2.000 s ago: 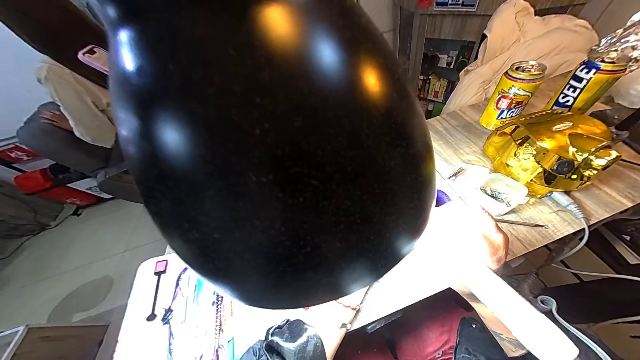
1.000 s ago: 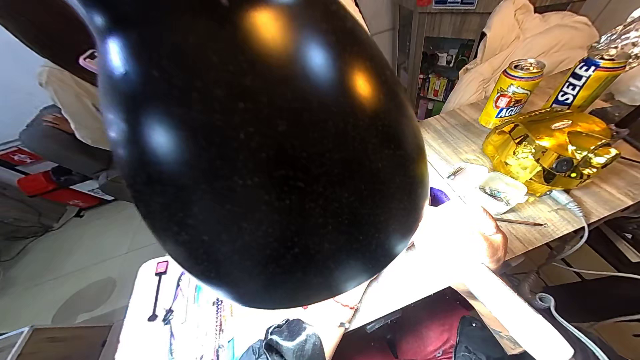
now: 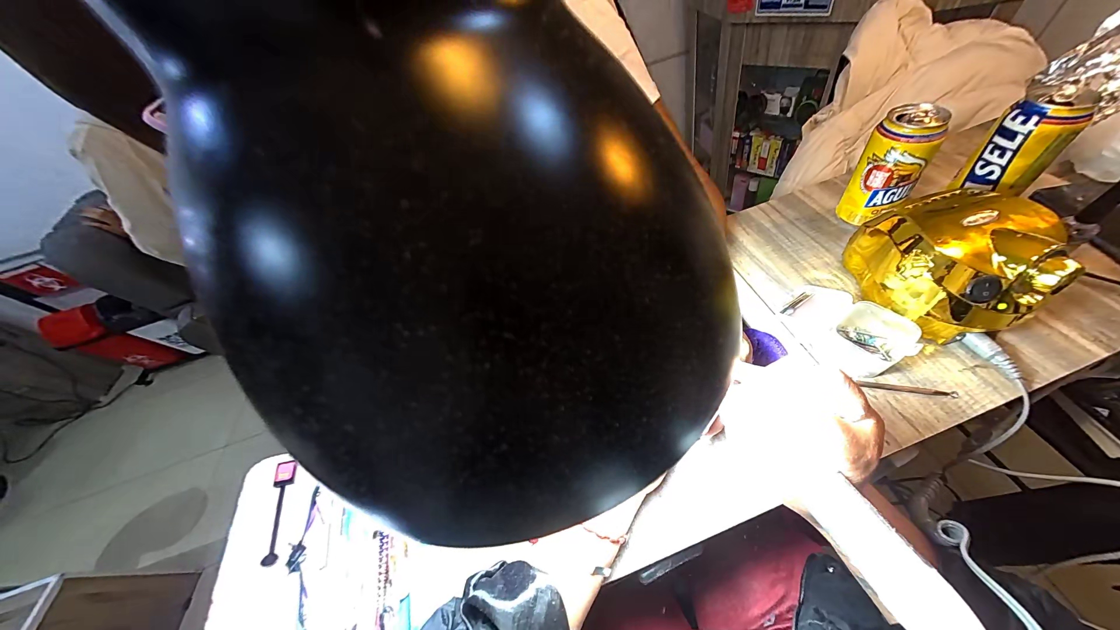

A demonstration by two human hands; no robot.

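A large glossy black rounded object (image 3: 472,289), possibly a lamp head, fills the middle of the head view and hides much of the work area. At its lower edge, a wrist with a red bracelet (image 3: 608,534) shows, seemingly my left; the hand beyond it is hidden. What seems to be my right hand (image 3: 840,424) is at the right, washed out by bright light, so its fingers and any hold cannot be told. Purple material (image 3: 766,347) lies just behind it. Close by are a small white container (image 3: 878,337) with small metal pieces and a thin metal tool (image 3: 910,388).
A gold reflective device (image 3: 962,262) with a cable and a yellow drink can (image 3: 892,166) stand on the wooden table (image 3: 787,236). Another yellow container (image 3: 1019,144) leans behind. Several slender items lie on a bright white surface (image 3: 249,525) at lower left. A seated person (image 3: 131,192) is beyond.
The black rounded object appears slightly further left than in the earliest frame. The visible wrist and hand show no plain movement.
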